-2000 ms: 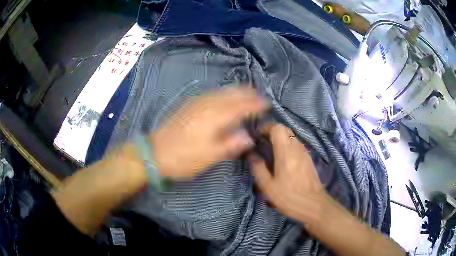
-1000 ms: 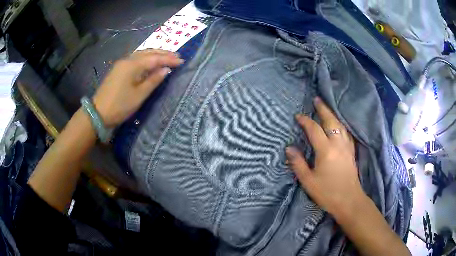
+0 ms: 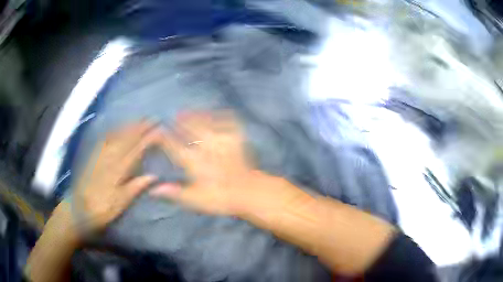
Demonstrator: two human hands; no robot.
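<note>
The grey-blue denim garment (image 3: pixel 276 115) lies spread in front of me, strongly blurred, with a dark blue part at its top. My left hand (image 3: pixel 113 176) is on the garment's left part. My right hand (image 3: pixel 215 162) is beside it, its fingers towards the left hand's fingers. Both hands are blurred. The thumbs are close together with a gap of garment showing between the hands. Whether the fingertips hold fabric or a small strip cannot be made out.
The off-white sewing machine (image 3: pixel 441 66) stands at the upper right with a glaring light. Black strips (image 3: pixel 466 204) lie on the white table at the right. The white table extension (image 3: pixel 77 110) shows at the left.
The view has swung, so the garment and machine sit further left. My right hand has moved left across the garment to my left hand, which now lies over the garment.
</note>
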